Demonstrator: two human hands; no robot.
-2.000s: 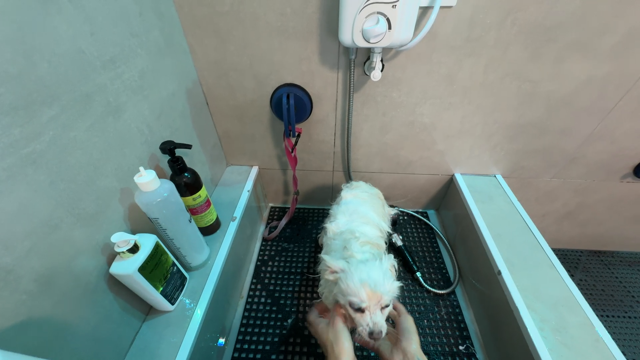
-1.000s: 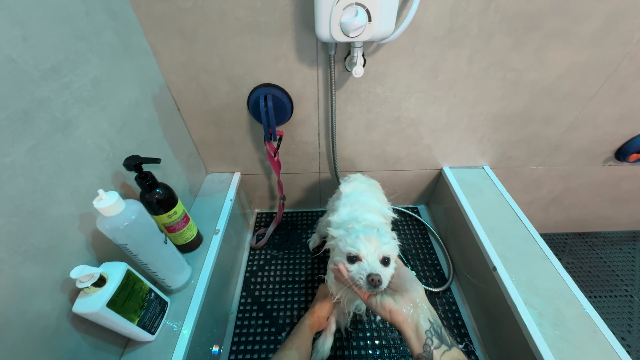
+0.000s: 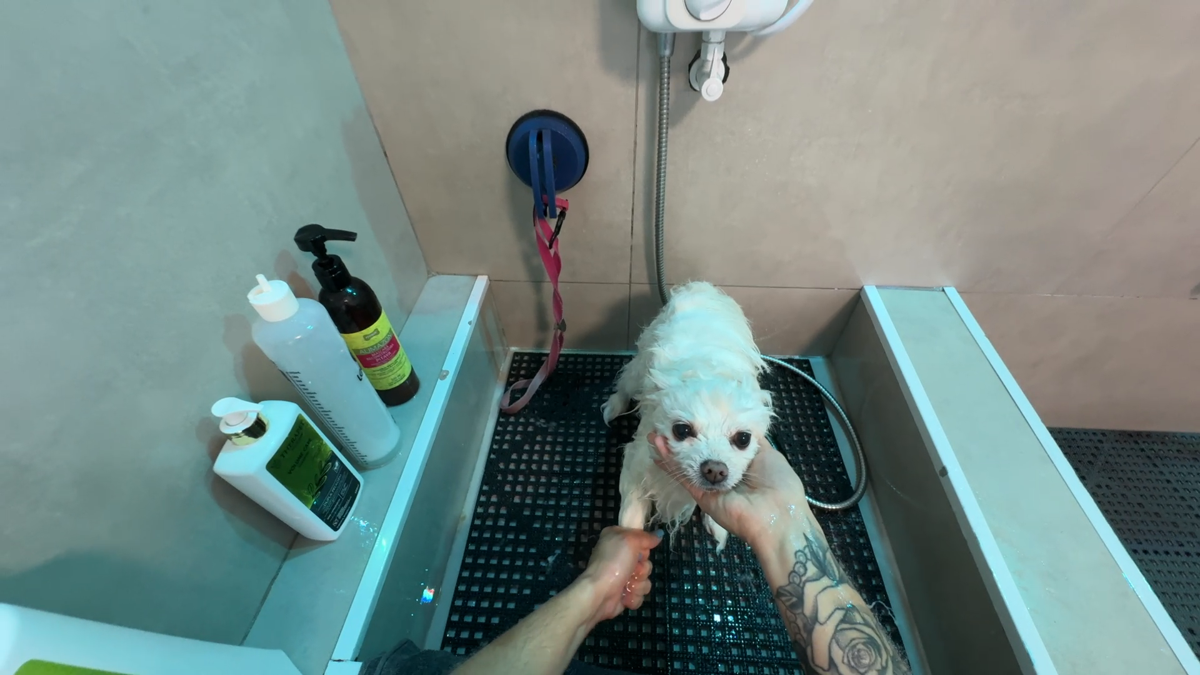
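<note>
A small wet white dog [image 3: 698,375] stands on the black perforated mat [image 3: 544,487] of a wash basin, facing me. My right hand [image 3: 745,492] cups its chin and lower jaw from beneath, and the forearm bears a tattoo. My left hand [image 3: 621,567] is closed around the lower part of the dog's front leg at the left of the view; the paw is hidden in it. Behind the dog, the metal shower hose [image 3: 855,450] curves over the mat; the shower head is not visible.
A white plastic bottle [image 3: 291,469], a translucent bottle [image 3: 323,375] and a dark pump bottle [image 3: 361,323] stand on the left ledge [image 3: 370,525]. A pink leash [image 3: 553,291] hangs from a blue suction-cup holder [image 3: 547,150]. A white water heater [image 3: 722,11] is on the wall.
The dog's head has lifted to face me. My right hand has gone from beside its head to under its chin, and my left hand has moved down and closed around its front leg.
</note>
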